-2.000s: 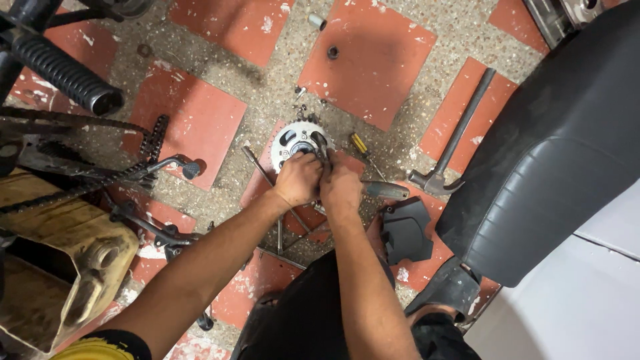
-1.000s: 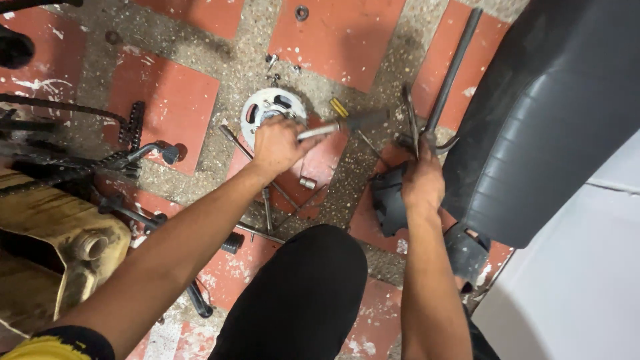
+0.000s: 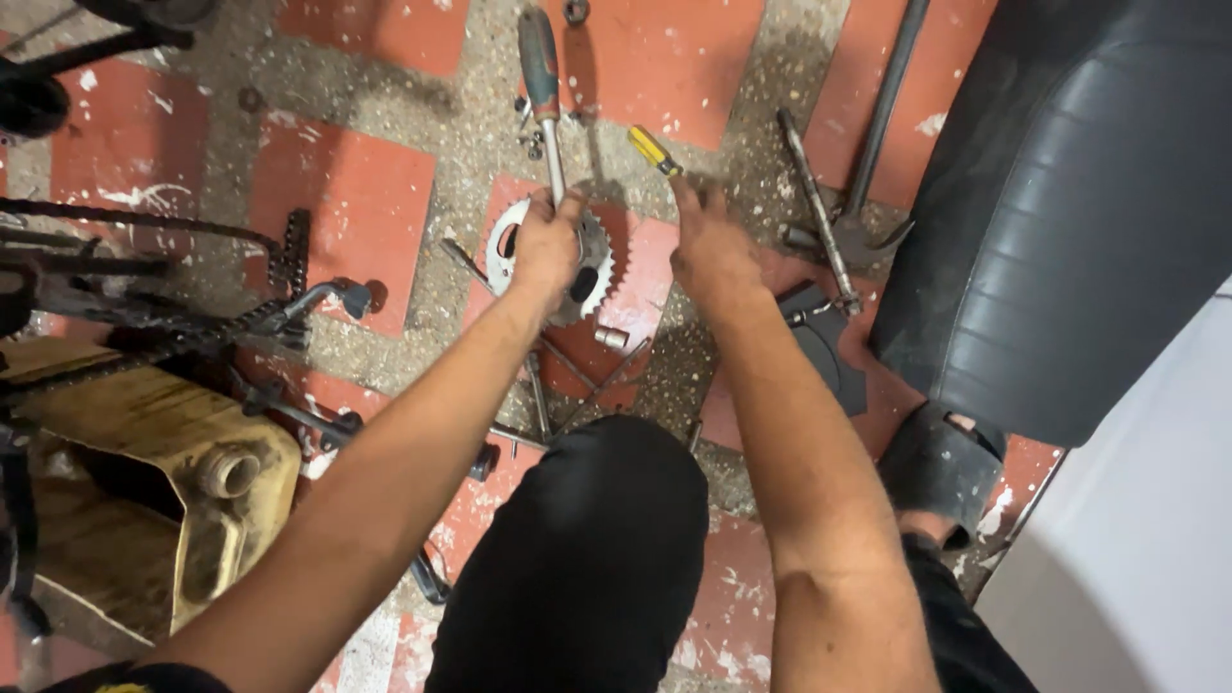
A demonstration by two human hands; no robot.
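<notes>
My left hand (image 3: 549, 245) is closed around the metal shank of a screwdriver-like tool with a grey-green handle (image 3: 539, 67), which points away from me. It is over a toothed metal sprocket (image 3: 599, 265) near the middle of the view; the tool's tip is hidden. My right hand (image 3: 712, 236) reaches over the floor, fingertips at the end of a small yellow-handled screwdriver (image 3: 654, 149); whether it grips it I cannot tell. A small metal socket (image 3: 611, 337) lies just below the sprocket. Several thin metal tools, one of them a rod (image 3: 537, 390), lie around it.
A hammer (image 3: 881, 115) and a metal bar (image 3: 816, 207) lie at right, beside a long black padded seat (image 3: 1049, 212). A black plastic part (image 3: 830, 361) is below the bar. At left are a drive chain (image 3: 135, 217) and a dirty yellowish container (image 3: 260, 423). My knee is at bottom centre.
The handled tool in my left hand has swung from pointing right to pointing away. My right hand has moved left from the hammer area toward the yellow screwdriver, letting go of what it held.
</notes>
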